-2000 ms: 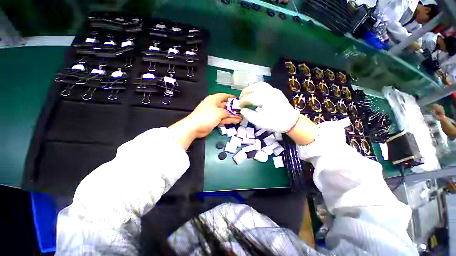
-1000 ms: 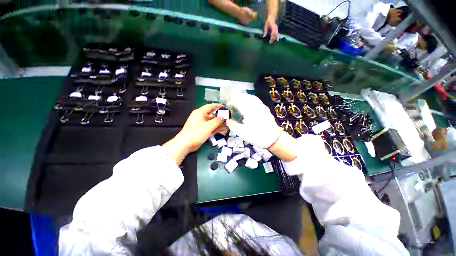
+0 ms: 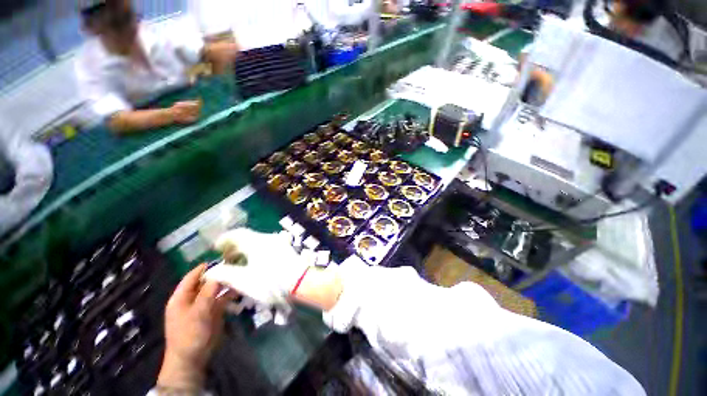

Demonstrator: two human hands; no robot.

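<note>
My bare left hand (image 3: 190,321) is at the lower left with fingertips closed on a small dark part, mostly hidden and blurred. My white-gloved right hand (image 3: 260,263) touches it from the right; whether it grips anything itself is unclear. Loose white square pads (image 3: 267,315) lie below and right of the glove, partly covered. The right tray (image 3: 434,203) holds rows of round gold-silver housings (image 3: 359,209), with a white slip (image 3: 356,173) on it. The left tray (image 3: 147,271) holds blurred dark parts with white pads and clips.
Pale film squares (image 3: 221,224) lie behind my glove. A dark clip heap (image 3: 391,131) and a black box with a red light (image 3: 450,124) stand beyond the right tray. A clear partition runs behind. A person in white (image 3: 147,69) sits opposite. A blue bin (image 3: 577,298) is low right.
The view has swung to the right, so the trays and both hands appear further left and the equipment at right shows more. My hands remain together at the small part.
</note>
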